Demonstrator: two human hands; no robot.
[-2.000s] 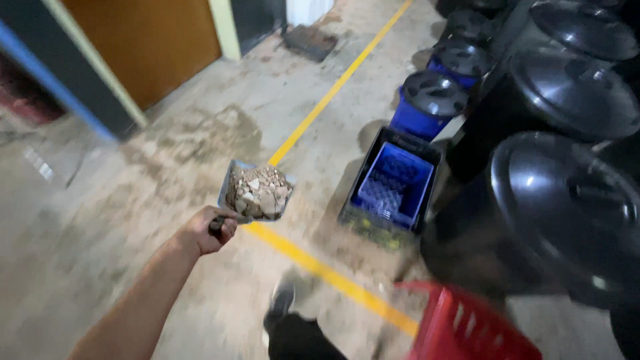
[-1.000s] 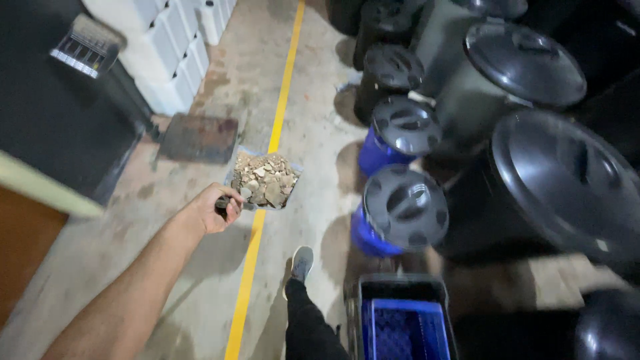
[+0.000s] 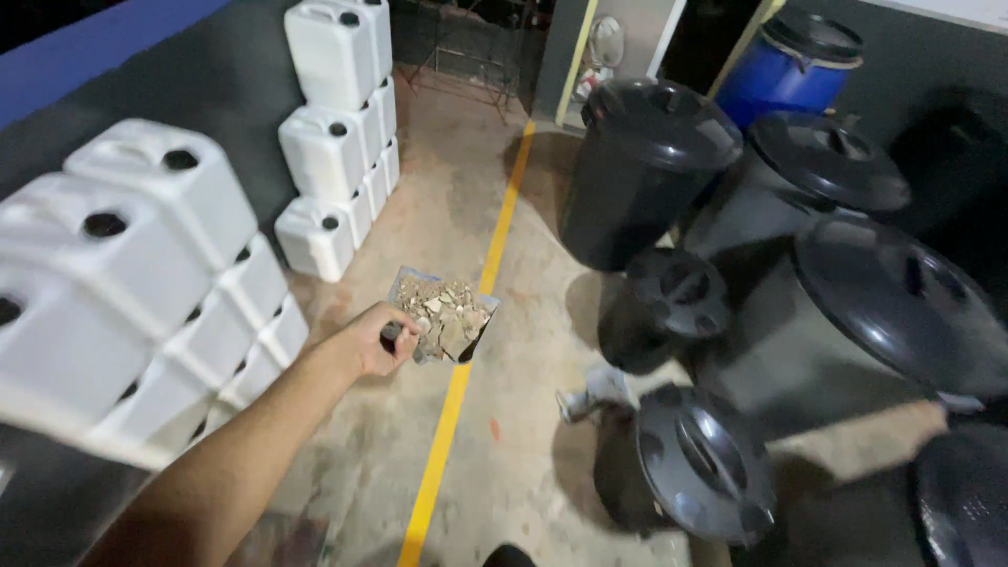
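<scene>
My left hand (image 3: 384,339) is closed around the dark handle of a dustpan (image 3: 490,303) and carries it above the concrete floor, over the yellow line. Broken, flaky debris (image 3: 450,321) in beige and grey fills the pan, with finer bits toward its far left corner. The pan's rim shows at the back and right side. My right hand is outside the view.
White plastic jerrycans (image 3: 315,146) are stacked along the left wall. Black lidded bins (image 3: 642,169) line the right, with a blue drum (image 3: 780,79) behind. A crumpled pale item (image 3: 594,394) lies beside a small bin. A yellow line (image 3: 441,465) runs along the floor.
The view has moved forward along the yellow line, past the blue crates, to the jerrycan stacks. My left hand still holds the filled dustpan. The red plastic object seen earliest is out of view.
</scene>
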